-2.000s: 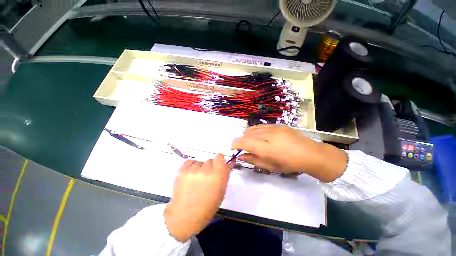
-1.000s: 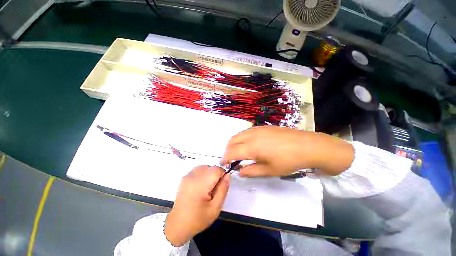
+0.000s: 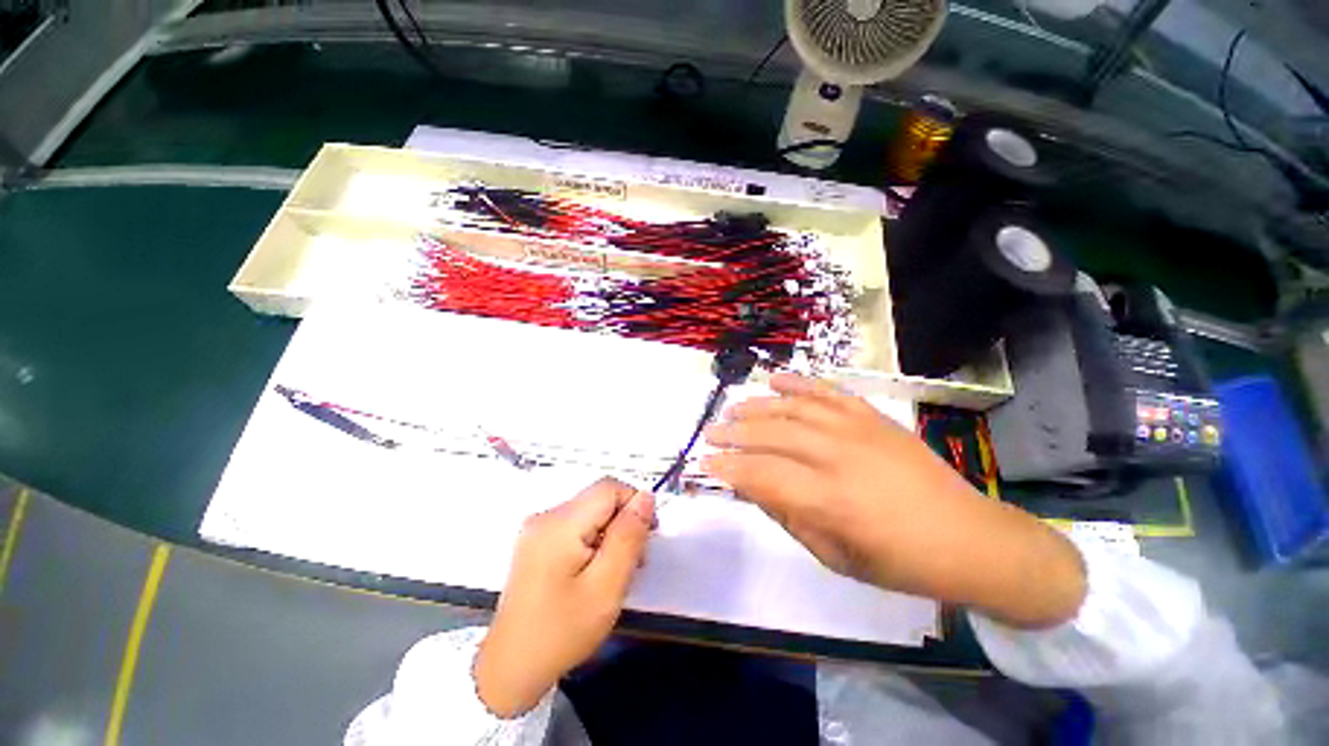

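Note:
My left hand [image 3: 571,576] pinches the lower end of a thin black lead [image 3: 697,437] between thumb and fingers, over the white board [image 3: 437,503]. The lead runs up to a black knob-like piece [image 3: 733,364] at the tray's front edge. My right hand [image 3: 816,466] is just right of the lead, palm down with its fingers extended; whether its hidden fingertips touch anything cannot be told. Thin dark and red leads [image 3: 338,418] lie across the board on the left, with a small reddish piece [image 3: 506,449] nearer the middle.
The cream tray [image 3: 270,277] behind the board holds red and black connector leads [image 3: 496,284]. Black tape rolls [image 3: 947,277] and the tape dispenser [image 3: 1115,394] stand at right, with a blue bin [image 3: 1265,466] beyond. A small fan [image 3: 863,37] stands behind the tray.
My right hand has moved right, away from my left hand, and its fingers have straightened. The black lead now shows between my left fingertips and the black knob-like piece. The view has shifted slightly.

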